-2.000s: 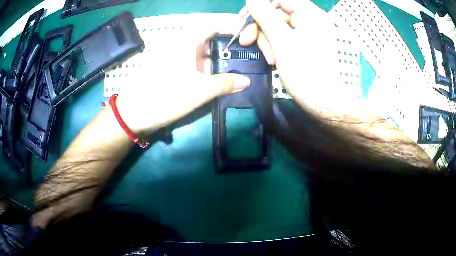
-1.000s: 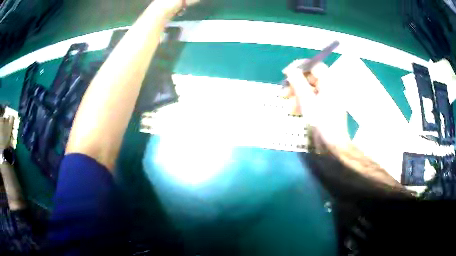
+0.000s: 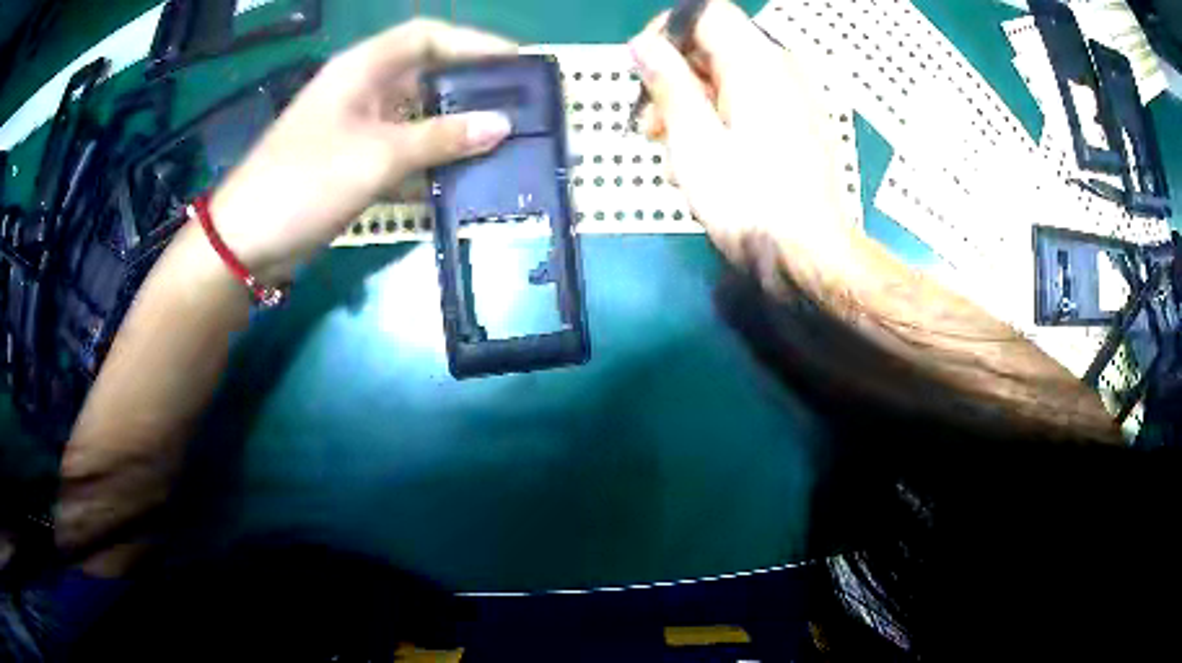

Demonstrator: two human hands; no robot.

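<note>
My left hand (image 3: 376, 117) holds a black phone housing (image 3: 508, 188) by its solid end, with the thumb on its face. The housing stands nearly upright in view over the green mat, its rectangular window towards me. My right hand (image 3: 700, 110) holds dark tweezers (image 3: 682, 26) like a pen, to the right of the housing and apart from it. Their tip is hard to make out below the fingers. A dotted die-cut sheet (image 3: 620, 143) lies behind the housing and partly under my right hand.
Black housings overlap in a pile at the left (image 3: 78, 220), with another housing at the top left (image 3: 233, 33). More dotted sheets (image 3: 933, 117) lie at an angle on the right. Black housings (image 3: 1078, 275) rest on sheets at the far right. The mat's near edge curves below.
One second ago my left arm reached far forward with no housing in hand over the sheet. Now it is back, holding a housing. My right hand has moved up and left in view.
</note>
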